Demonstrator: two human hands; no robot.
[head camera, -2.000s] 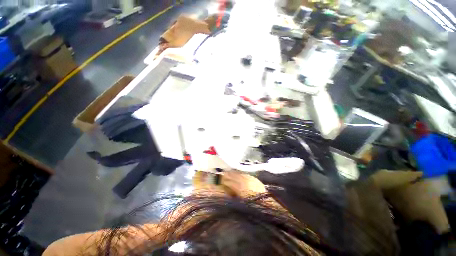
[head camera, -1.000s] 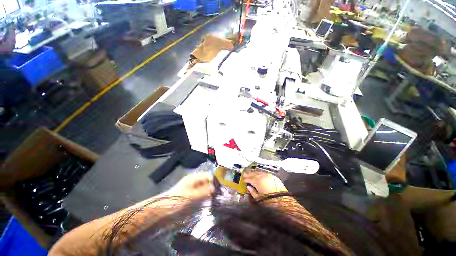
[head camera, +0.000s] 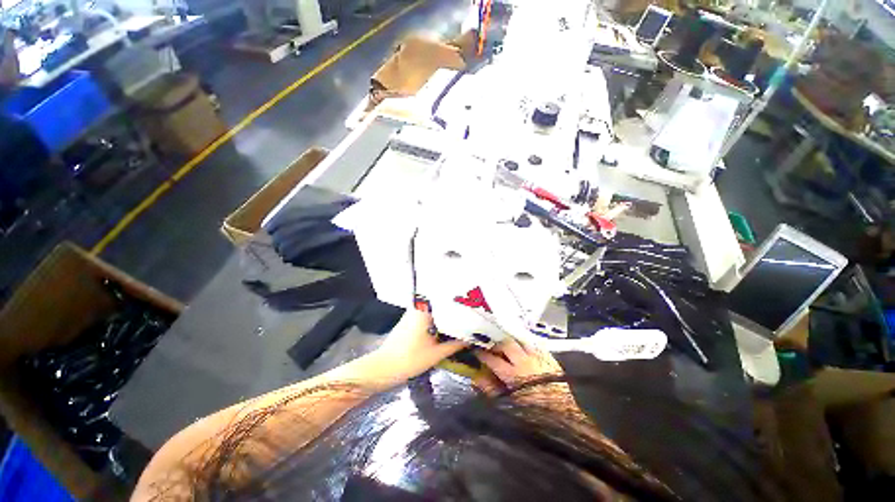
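Observation:
The white sewing machine head (head camera: 481, 255) with a red three-diamond mark stands in front of me. My left hand (head camera: 422, 343) is at its lower front edge, left of the needle area. My right hand (head camera: 518, 365) is just right of it, fingers under the head. The yellow clamp plate (head camera: 459, 368) shows partly between the hands. The machine head and hair hide the fingertips, so what they hold cannot be seen. Black fabric straps (head camera: 339, 314) lie left of the head. Thin black cords (head camera: 643, 284) lie tangled to its right.
A white lever (head camera: 628, 344) sticks out right of the head. Red-handled snips (head camera: 550, 199) lie behind on the machine. A framed screen (head camera: 785, 279) stands at right. An open carton (head camera: 177, 319) with black pieces is at left, another carton (head camera: 236, 227) behind the table.
My left hand has moved forward and right, up to the machine head. My right hand has reached further under the head. The yellow plate is now more covered. The view has shifted slightly.

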